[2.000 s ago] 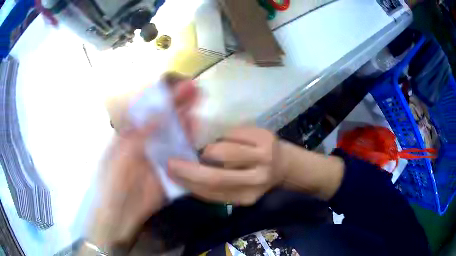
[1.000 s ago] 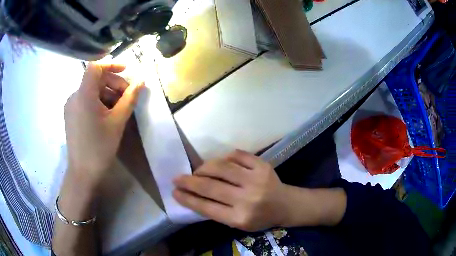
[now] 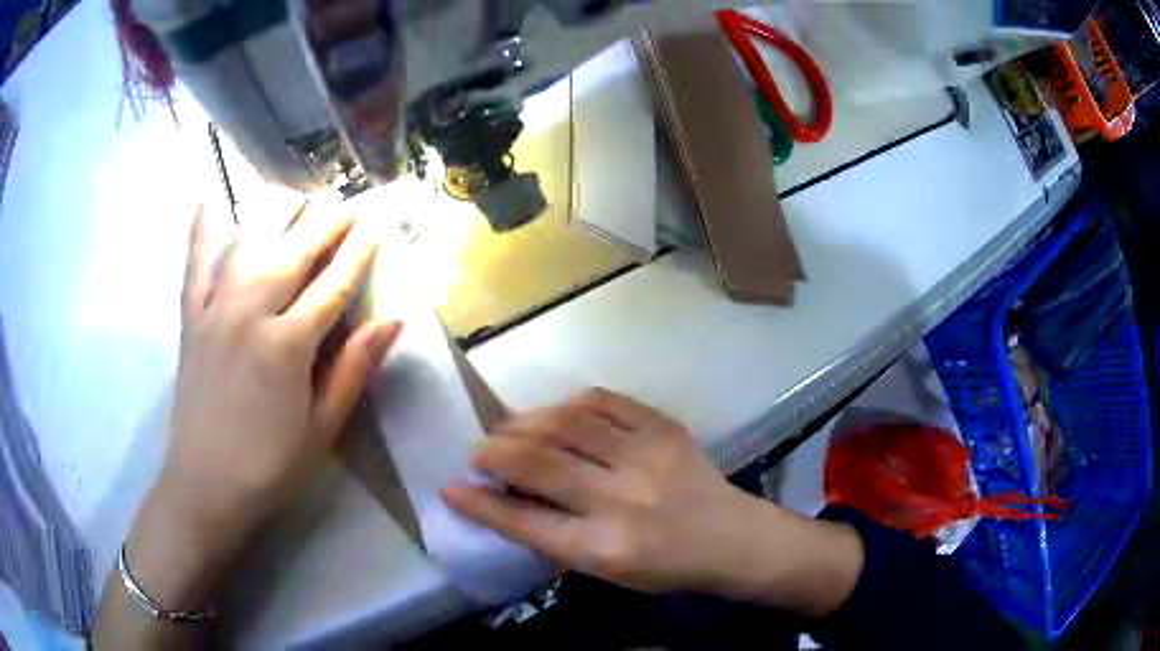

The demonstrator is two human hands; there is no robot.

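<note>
A white-faced interfaced strip (image 3: 426, 407) lies over brown fabric (image 3: 377, 481) on the table, running from the needle area to the front edge. My left hand (image 3: 261, 343) lies flat on the work just before the presser foot, fingers spread, thumb on the strip. My right hand (image 3: 623, 490) holds the strip's near end at the table edge, fingers on top. The sewing machine head (image 3: 255, 89) stands above under a bright glare, which hides the needle point. A black round-ended attachment (image 3: 490, 165) is beside the foot.
White-faced strips (image 3: 613, 153) and a brown strip pile (image 3: 731, 178) lie right of the needle, with red-handled scissors (image 3: 795, 76) behind. A striped bundle (image 3: 38, 521) is at the left edge. A red bag (image 3: 897, 471) and blue basket (image 3: 1107, 420) are below right.
The blurred strip from the earliest frame is now laid on the brown fabric at the needle. Since the later frame, my left hand has flattened and spread its fingers. The view has shifted.
</note>
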